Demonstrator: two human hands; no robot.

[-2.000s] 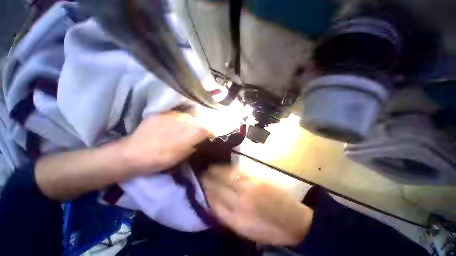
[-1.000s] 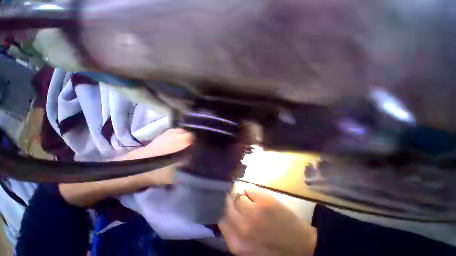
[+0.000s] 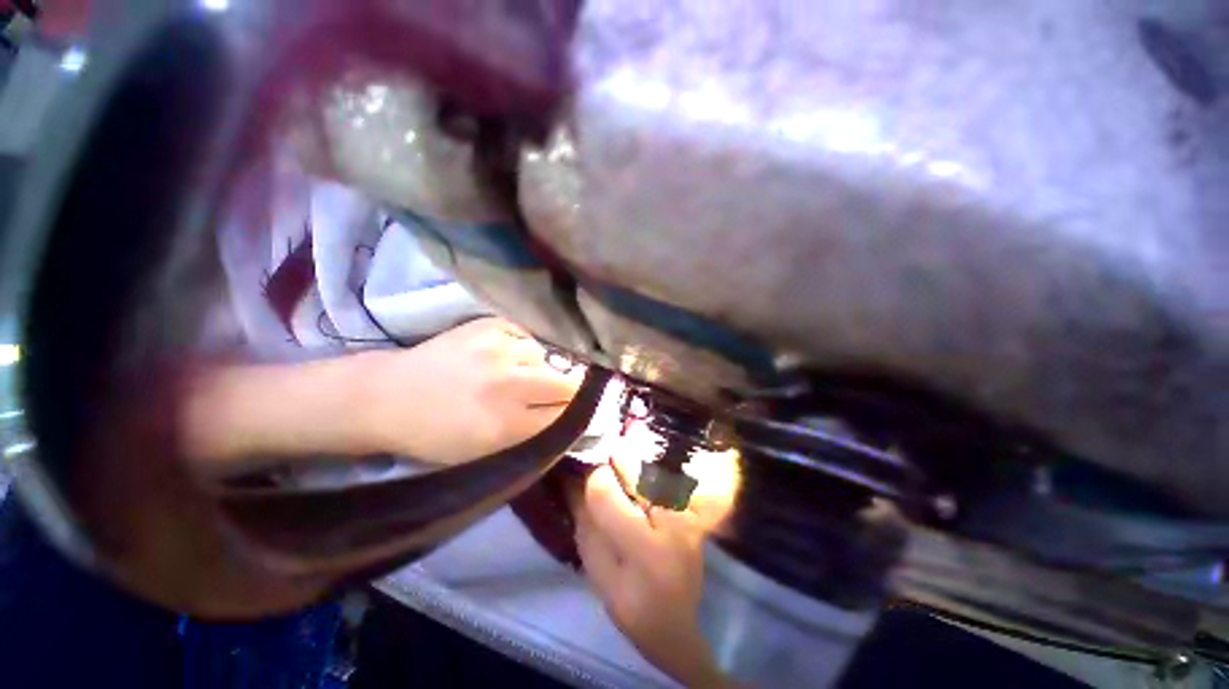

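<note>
Light grey cloth [image 3: 506, 586] lies bunched under and left of the sewing machine head [image 3: 863, 229]. A dark maroon piece [image 3: 546, 518] shows between my hands. My left hand [image 3: 472, 397] lies on the cloth left of the lit needle area, its fingers partly hidden by a large curved metal loop [image 3: 404, 518]. My right hand [image 3: 640, 545] is just below the presser foot [image 3: 667, 482], fingertips at the maroon cloth's edge in the glare. Whether either hand pinches the cloth cannot be made out.
The machine head fills the upper frame very close to me. The metal loop covers much of the left side. Blue plastic [image 3: 256, 646] shows at the lower left. A small metal cluster [image 3: 1179, 666] is at the lower right edge.
The view has shifted closer to the machine head, and the loop now looms at left. My right hand has moved up to the needle area. My left hand stays beside the needle.
</note>
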